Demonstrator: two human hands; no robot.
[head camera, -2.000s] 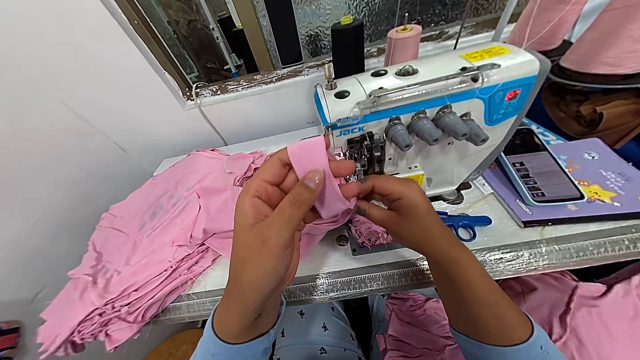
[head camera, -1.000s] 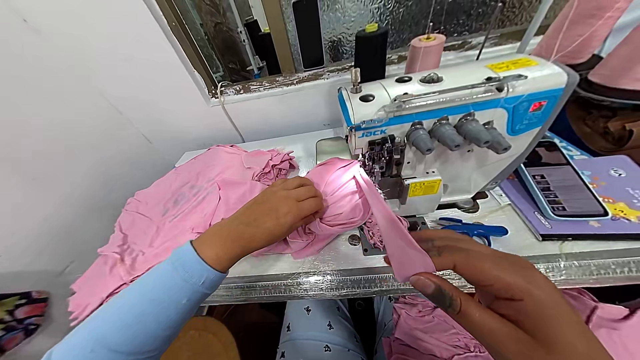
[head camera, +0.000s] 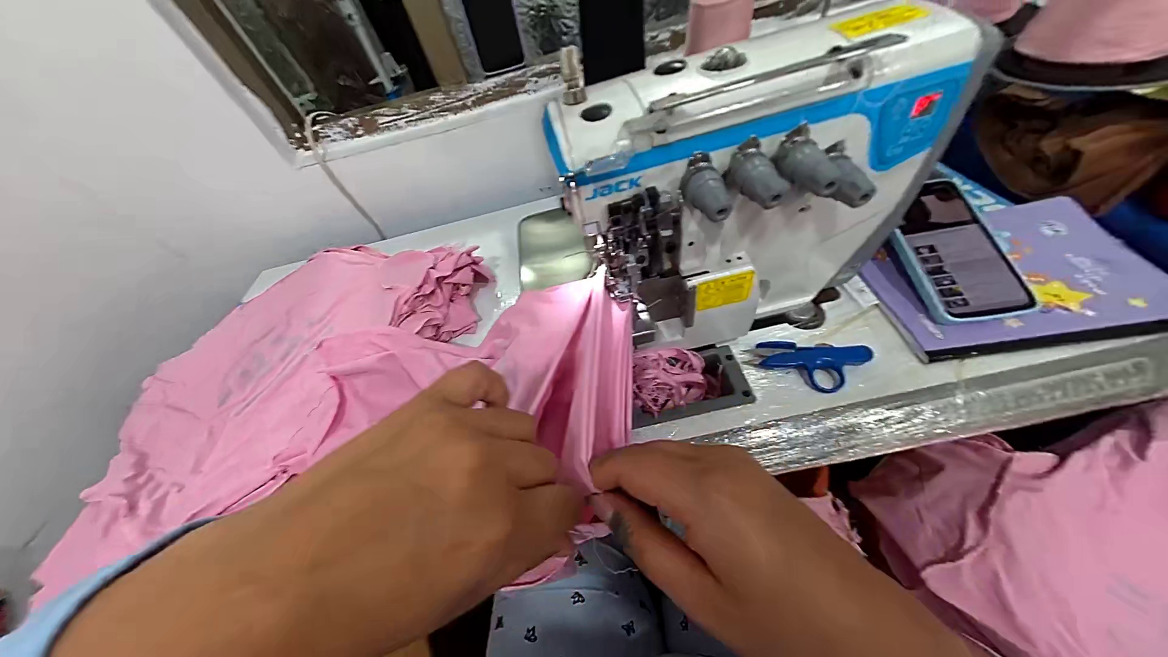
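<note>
Pink knit fabric (head camera: 557, 365) stretches from the needle and presser foot area of a white and blue Jack overlock sewing machine (head camera: 757, 119) down toward the table's front edge. My left hand (head camera: 456, 484) grips it near its lower end, and my right hand (head camera: 693, 520) pinches the same fabric just beside, fingertips nearly touching the left. The machine's lamp lights the fabric's upper end. A heap of pink fabric pieces (head camera: 246, 365) spreads over the left of the table. Pink trimmings (head camera: 671, 379) lie in the opening below the presser foot.
Blue thread snips (head camera: 817, 358) lie right of the machine's front. Farther right, a phone (head camera: 967, 255) rests on a purple notebook (head camera: 1086, 246). More pink fabric (head camera: 1049, 529) hangs below the table's plastic-wrapped edge (head camera: 867, 420). A wall and window frame (head camera: 438, 109) stand behind.
My right hand has moved left from the end of the pink band and now holds fabric close beside my left hand. My left hand has come nearer the table's front edge. The view is closer.
</note>
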